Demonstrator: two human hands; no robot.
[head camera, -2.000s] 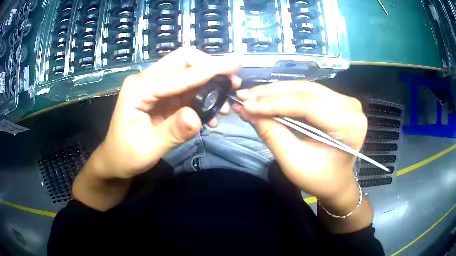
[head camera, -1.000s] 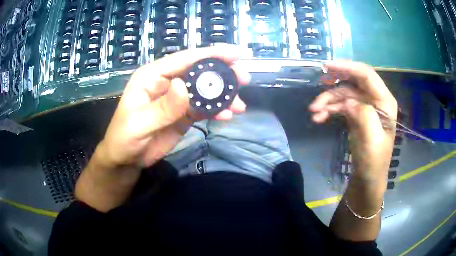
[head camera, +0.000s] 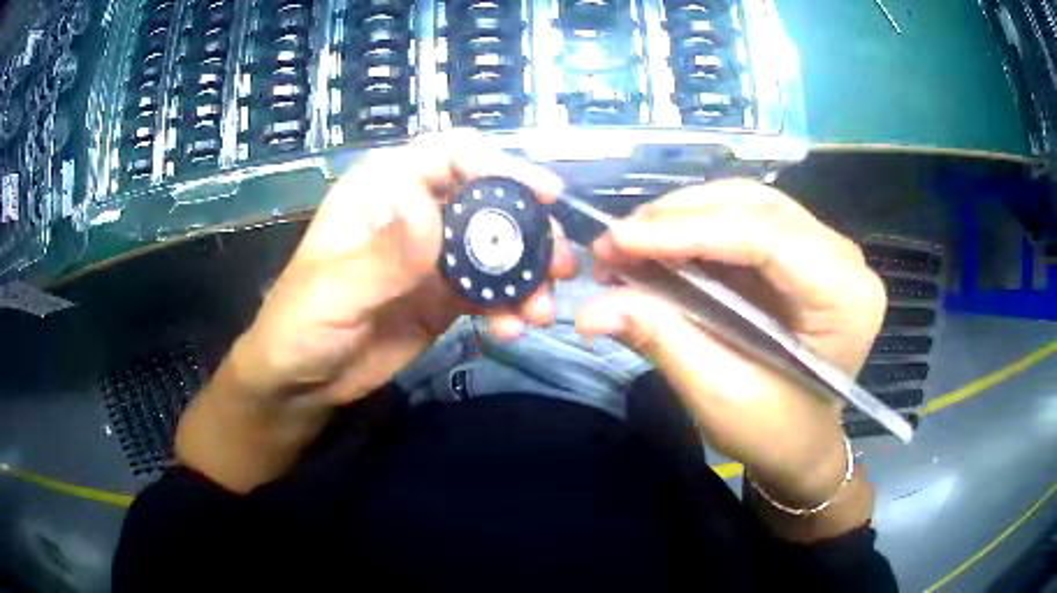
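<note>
A round black part (head camera: 497, 244) with a ring of small pale dots and a shiny pale centre faces the camera. My left hand (head camera: 365, 261) holds it by its edge. My right hand (head camera: 742, 301) holds silver tweezers (head camera: 771, 332) between thumb and fingers. The tips point up and left towards the part, and the flat rear end points down and right. The tips are blurred, with no clear contact with the part. A clear tray (head camera: 556, 141) with rows of black parts on edge lies beyond my hands.
The bench has a green mat (head camera: 904, 93) with a thin pale rod (head camera: 889, 16) on it. More trays stand at the far left and far right. Below the bench are dark part trays (head camera: 898, 336), a blue frame (head camera: 1003, 249) and a grey floor with yellow lines.
My left hand first turned the part from tilted to facing the camera, then lowered it slightly. My right hand moved away to the right and has come back near the part with the tweezers.
</note>
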